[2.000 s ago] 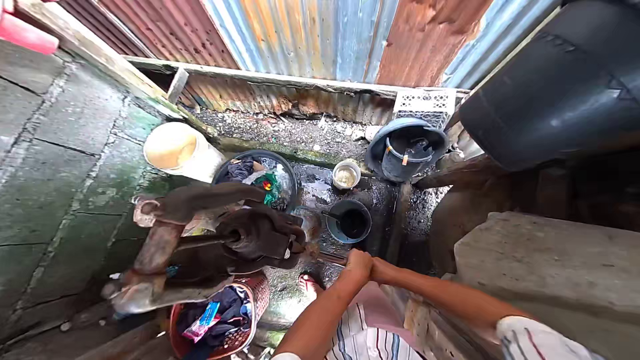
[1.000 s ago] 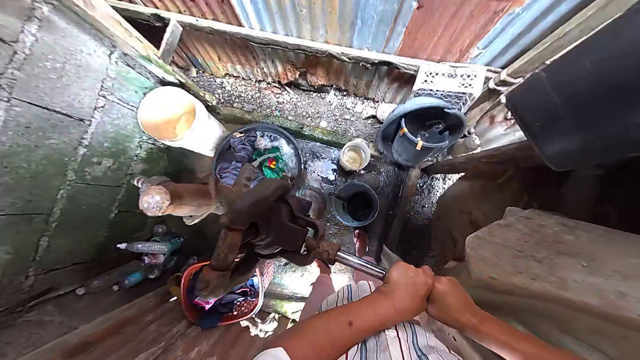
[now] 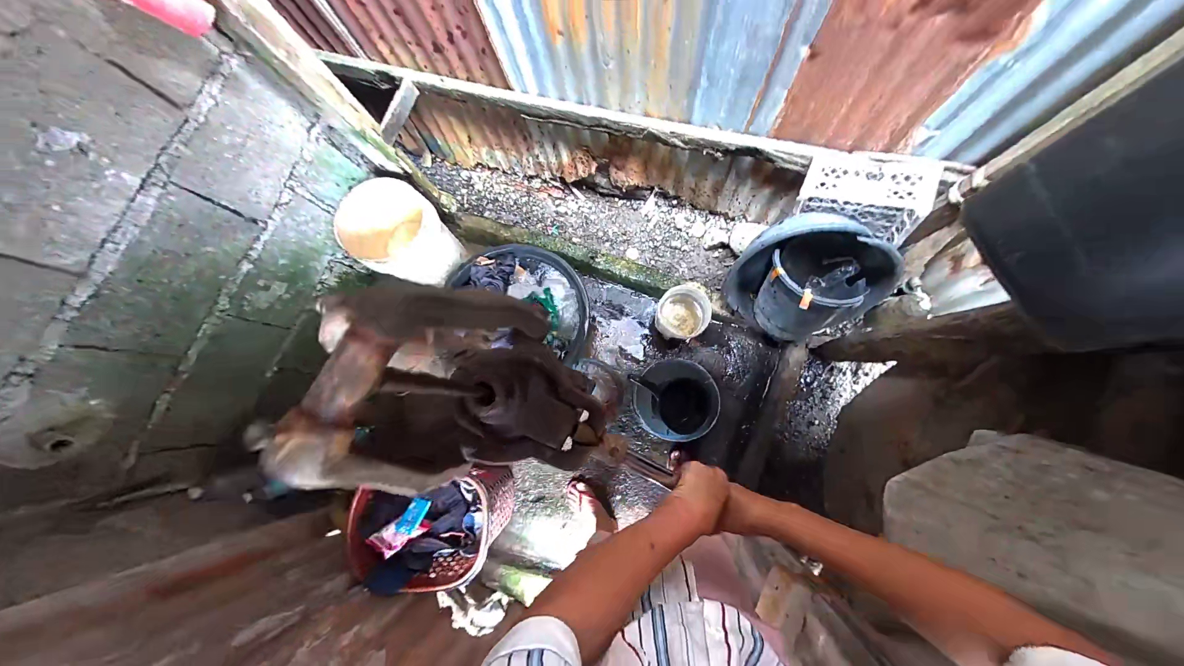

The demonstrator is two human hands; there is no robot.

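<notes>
Both fists are closed side by side on the metal handle of a rusty hand pump, with my left hand nearer the pump and my right hand against it. Dark brown cloth is wrapped around the pump's head and joint. Beyond the handle, a small bucket holds dark liquid and a dark handled item. A white tub with pale contents stands behind it. A black basin of clothes and suds is partly hidden by the pump. The pump's spout cannot be made out.
A red laundry basket of dark clothes stands below the pump. A white bucket is by the block wall. Nested basins and a white crate lie near the corrugated metal fence. A concrete block is at right.
The pump's handle and both hands have shifted relative to the small bucket since one second ago, and less of the bare rod shows. The grip is kept. The view has also shifted.
</notes>
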